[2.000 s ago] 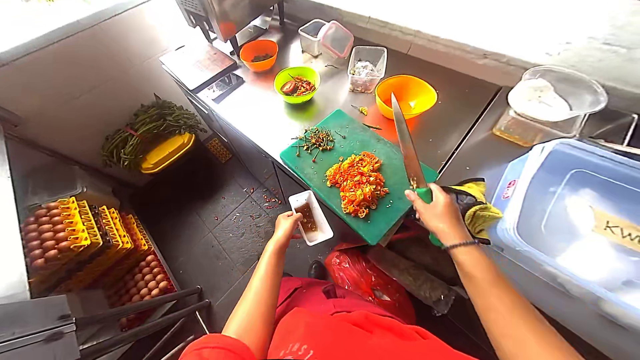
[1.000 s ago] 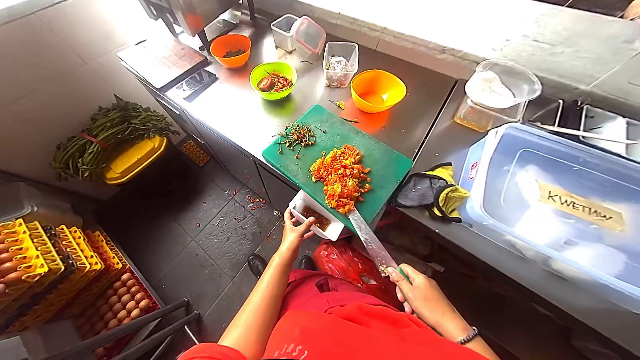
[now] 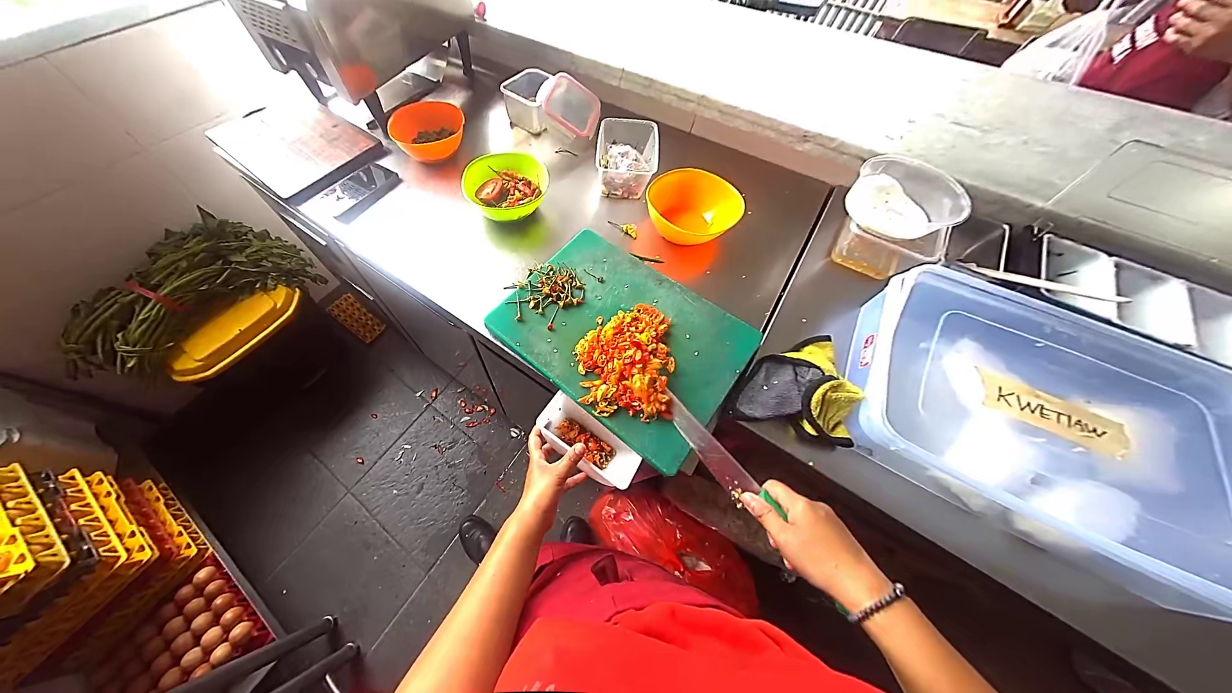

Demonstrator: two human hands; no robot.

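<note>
My left hand (image 3: 553, 469) holds a white plastic container (image 3: 621, 466) tilted against the near left edge of a green cutting board (image 3: 712, 337). Chopped red chilli (image 3: 584, 443) lies inside the container. My right hand (image 3: 808, 534) grips the green handle of a kitchen knife (image 3: 712, 450), whose blade tip touches the near side of a heap of chopped red and orange chillies (image 3: 628, 361) on the board. Chilli stems (image 3: 553, 289) form a small pile at the board's far left part.
An orange bowl (image 3: 695, 206), a green bowl of chillies (image 3: 504, 187) and clear tubs (image 3: 628, 159) stand behind the board. To the right are a yellow-grey cloth (image 3: 804, 390) and a large lidded plastic box (image 3: 1059, 423). Egg trays (image 3: 207, 626) stand at lower left; a person's hand shows at upper right.
Two seconds ago the knife was over the board's right side, tip pointing away; it has since swung down to the heap's near side. The container has come up against the board's edge.
</note>
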